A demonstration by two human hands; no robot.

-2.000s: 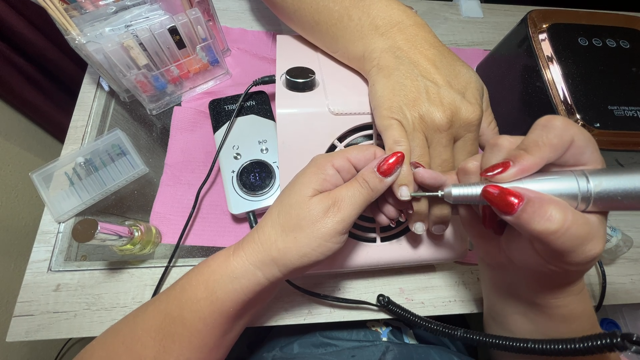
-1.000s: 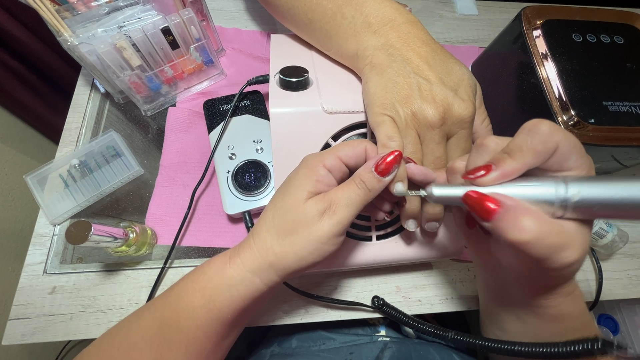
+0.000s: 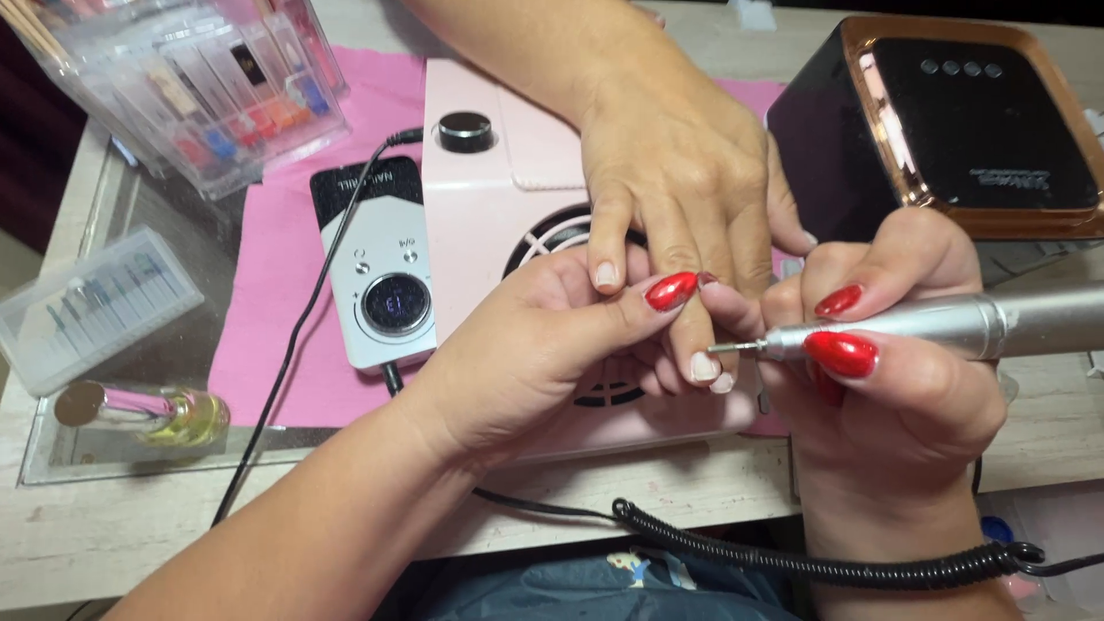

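Observation:
My left hand, with red nails, grips a finger of another person's hand between thumb and fingers. That hand lies palm down over a pink nail dust collector, partly covering its fan grille. My right hand is closed around a silver electric nail drill handpiece. The drill's thin metal bit points left, at the side of the held finger's nail; whether it touches cannot be told. The drill's control unit lies left of the dust collector, its display lit.
A black and copper nail lamp stands at the back right. On the left are a clear organizer, a case of drill bits and a bottle of yellowish liquid. A coiled black cord crosses the front, near my right wrist.
My left hand has let go of the nearer fingertip and now holds the neighbouring finger. My right hand has brought the drill bit to that finger's nail.

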